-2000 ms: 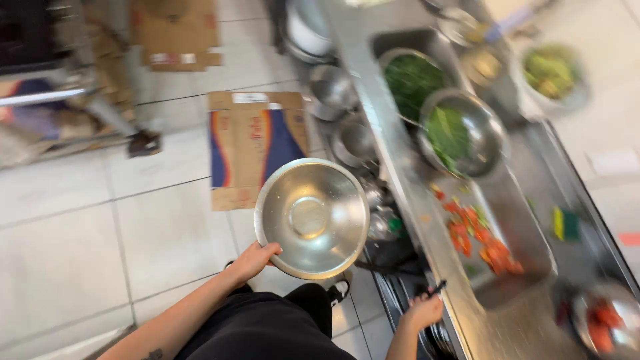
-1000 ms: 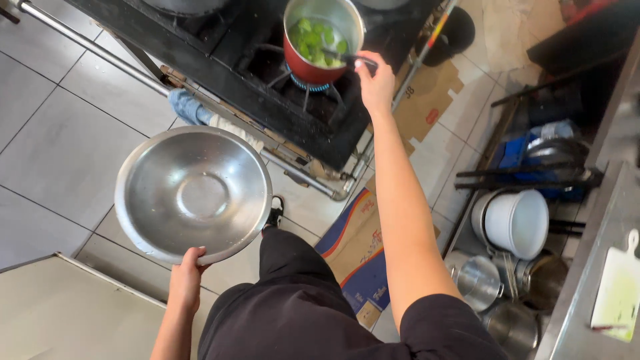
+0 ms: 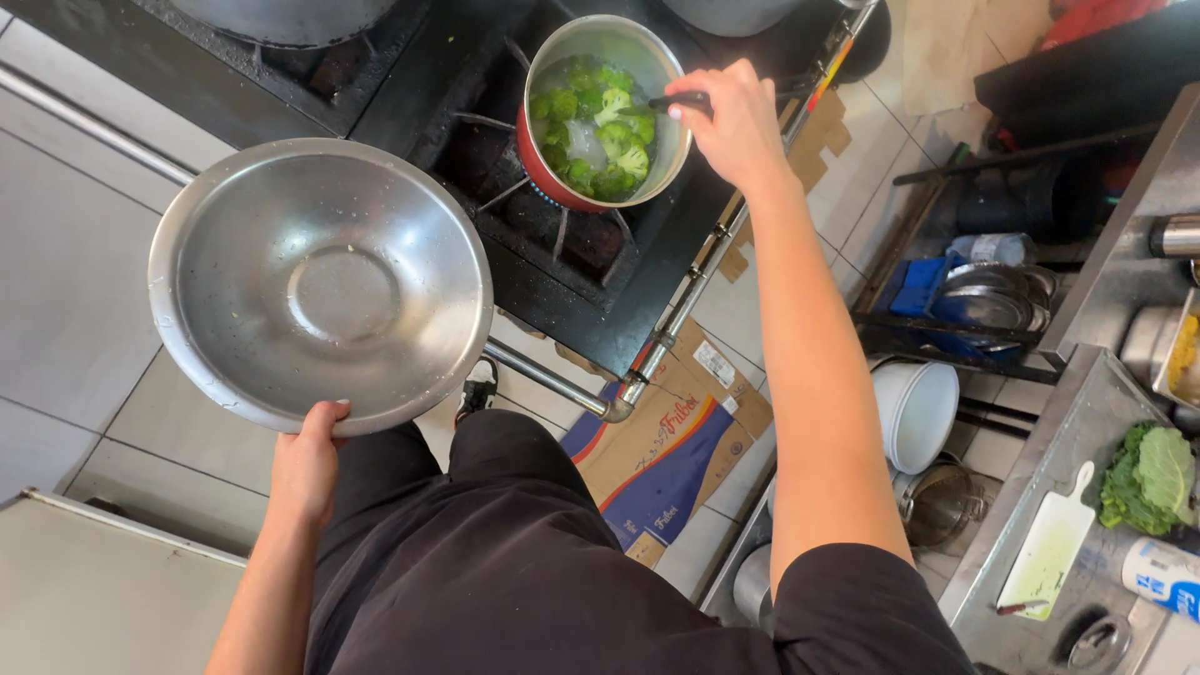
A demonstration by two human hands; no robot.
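Observation:
My left hand (image 3: 314, 459) grips the near rim of a wide stainless steel bowl (image 3: 342, 295), which has only drops and small specks inside. Over a lit burner of the black gas stove (image 3: 403, 122) stands a red pot (image 3: 539, 164) with broccoli florets (image 3: 614, 141) in water. My right hand (image 3: 727, 117) is closed on a black handle (image 3: 682, 100) that reaches over the pot's right rim. What the handle belongs to cannot be told, as its far end is among the broccoli.
A metal rail (image 3: 689, 291) runs round the stove's edge, near my legs. Flattened cardboard (image 3: 670, 441) lies on the tiled floor. At right, a steel counter (image 3: 1050, 459) bears a white cutting board (image 3: 1050, 544), a knife (image 3: 1022, 607) and leafy greens (image 3: 1148, 478). Large pots stand at the stove's back.
The view has swung from the sinks to the stove. My right hand, beside the sink counter two seconds ago, is now at the pot. My left hand has kept hold of the bowl.

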